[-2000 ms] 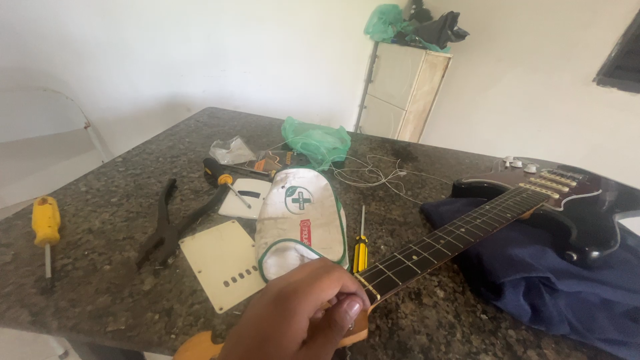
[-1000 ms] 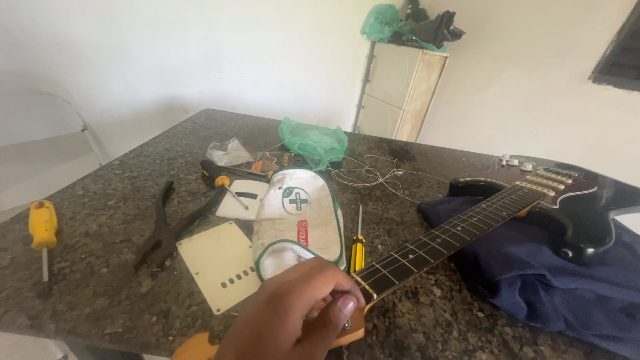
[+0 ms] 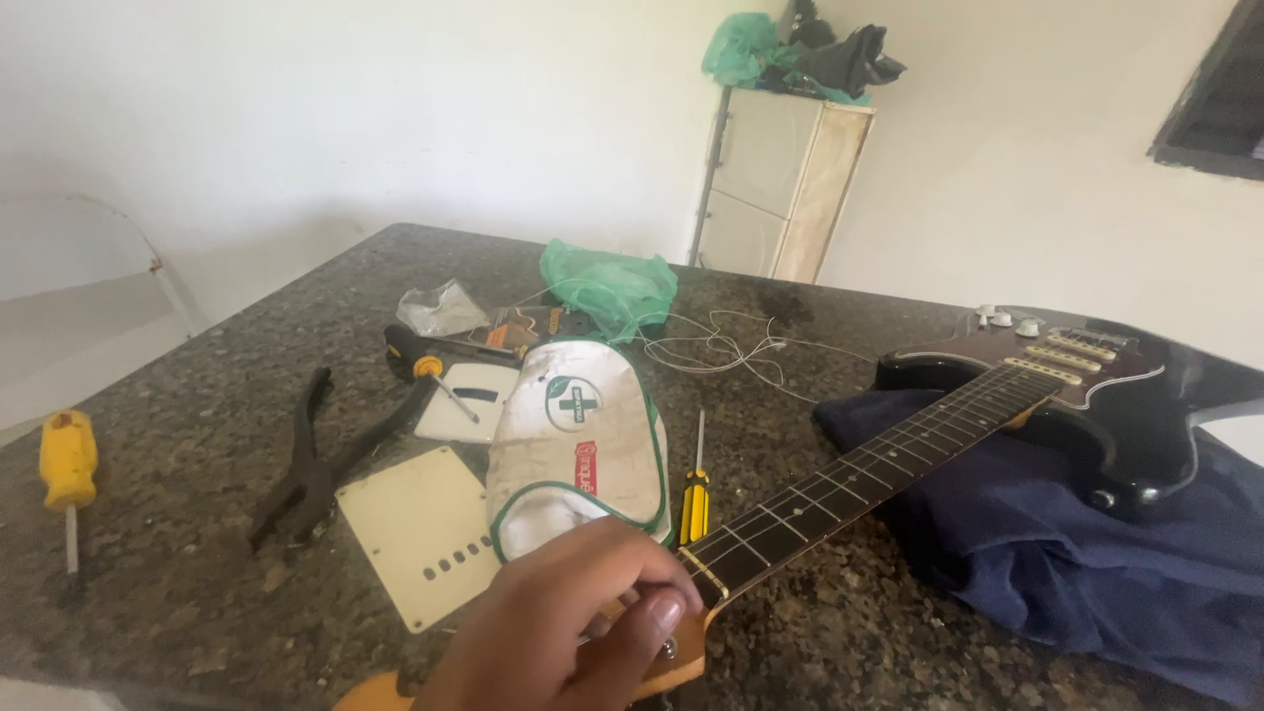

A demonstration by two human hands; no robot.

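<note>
An electric guitar with a black body (image 3: 1136,444) lies diagonally, its dark fretboard (image 3: 839,484) running down to a wooden headstock (image 3: 681,667) at the bottom centre. My left hand (image 3: 583,612) is closed over the headstock beside the nut, thumb against the curled index finger. Whether a string is pinched there is hidden. A few thin strings run along the neck. Under the body and upper neck lies a dark blue cloth (image 3: 1047,573). Just left of the nut are a small yellow-and-black screwdriver (image 3: 695,504) and a white zippered pouch (image 3: 592,434). My right hand is out of view.
On the granite table (image 3: 247,612) lie a yellow-handled screwdriver (image 3: 69,464), dark pliers (image 3: 326,454), a cream guitar back plate (image 3: 420,533), a white plate (image 3: 464,405) with another screwdriver (image 3: 434,380), loose coiled strings (image 3: 721,346), and a green plastic bag (image 3: 612,286). A cabinet (image 3: 770,178) stands behind.
</note>
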